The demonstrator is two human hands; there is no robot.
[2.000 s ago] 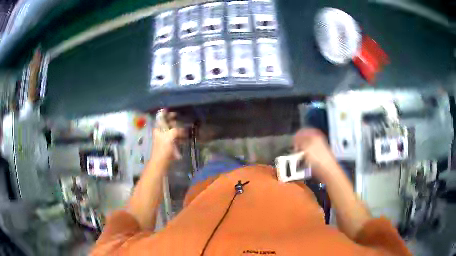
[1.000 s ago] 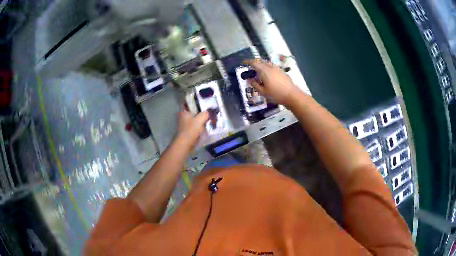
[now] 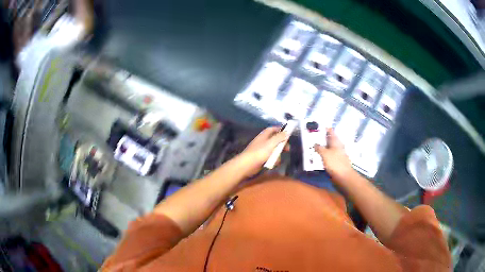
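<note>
My left hand [image 3: 266, 147] is closed around one white phone unit [image 3: 278, 150], which is tilted so mostly its narrow side shows. My right hand [image 3: 334, 154] holds a second phone unit [image 3: 312, 149] with its back side and dark oval up. Both hands are close together in front of my body, at the near edge of the blister tray [image 3: 368, 173]. The tray holds two rows of white phones, blurred and bright. Parts of my fingers behind the units are hidden.
At the left stands a bench-top machine [image 3: 183, 154] with a phone in a dark fixture [image 3: 134, 155] and a red emergency stop [image 3: 202, 124]. A round fan [image 3: 429, 163] and a red item [image 3: 435, 196] are at the right. Another person's arm [image 3: 85, 18] shows at top left.
The view has turned from the machine to the conveyor. Both hands have left the machine bed, each with a phone unit, and are now by the tray.
</note>
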